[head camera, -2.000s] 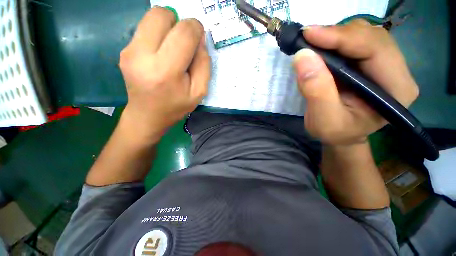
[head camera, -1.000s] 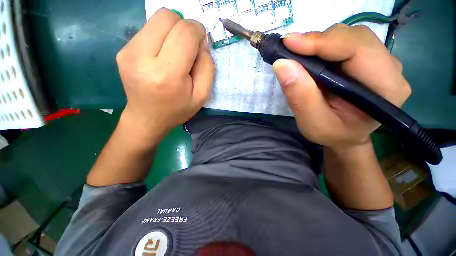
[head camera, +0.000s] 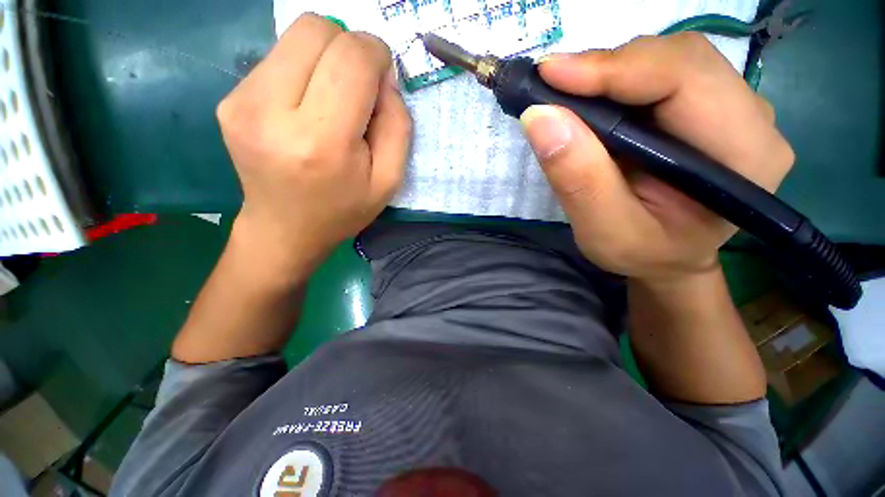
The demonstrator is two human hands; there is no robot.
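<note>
My right hand (head camera: 670,136) holds the black soldering iron (head camera: 670,160) like a pen. Its dark tip points up-left, over the lower left part of the PCB panel (head camera: 529,21), which is cut off by the top edge. I cannot tell if the tip touches it. The panel lies on a white foam sheet (head camera: 485,165). My left hand (head camera: 315,126) is curled at the panel's left, with a green band by a fingertip. A hair-thin solder wire (head camera: 199,62) trails left from it. The fingertips and the wire's end are hidden.
Green-handled side cutters (head camera: 713,26) lie beyond my right hand, at the sheet's right. A white perforated tray (head camera: 29,146) stands at the left edge, with a red thing (head camera: 121,225) below it. A cardboard box (head camera: 791,340) is on the floor at right.
The iron's tip has moved left across the panel, and my right hand has shifted left with it. My left hand stays curled and has moved slightly left. More of the cutters shows.
</note>
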